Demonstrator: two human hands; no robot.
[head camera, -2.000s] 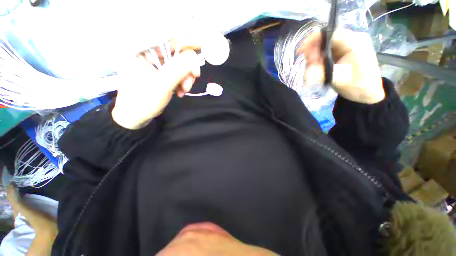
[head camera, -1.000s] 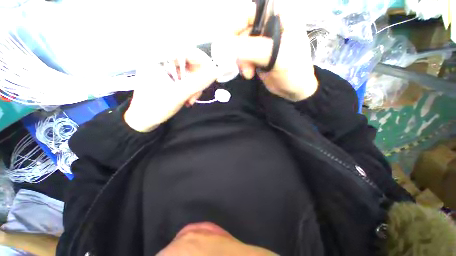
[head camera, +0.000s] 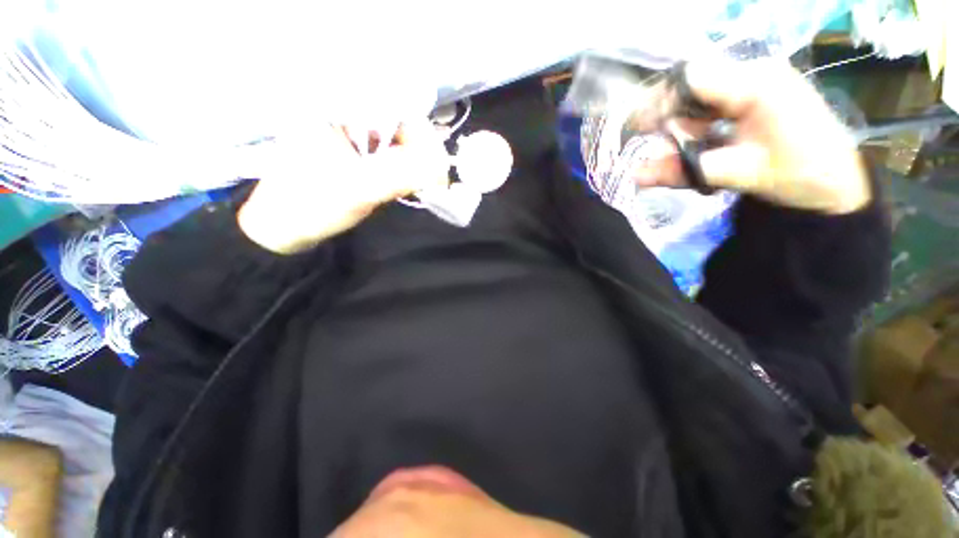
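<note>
My left hand (head camera: 331, 184) is bright and overexposed at the upper centre-left, with its fingers closed around the ends of white cables (head camera: 126, 168). A round white pad (head camera: 485, 161) and a smaller pointed white piece (head camera: 454, 203) stick out to the right of its fingertips, in front of the black jacket. My right hand (head camera: 768, 137) is raised at the upper right, well apart from the left. It holds black-handled scissors (head camera: 692, 152) with its fingers in the loops. The blades are blurred and cannot be made out.
Coiled white cables (head camera: 100, 273) lie on a blue tray at the left. More coils in clear film (head camera: 631, 158) lie between my hands. Clear film covers the overexposed bench at the top. Another person's arm (head camera: 29, 489) shows at the lower left. Cardboard boxes (head camera: 915, 363) stand at the right.
My right hand with the scissors came in to my left hand, then moved back out to the right. The white pad at my left fingertips now hangs lower, beside a pointed white piece.
</note>
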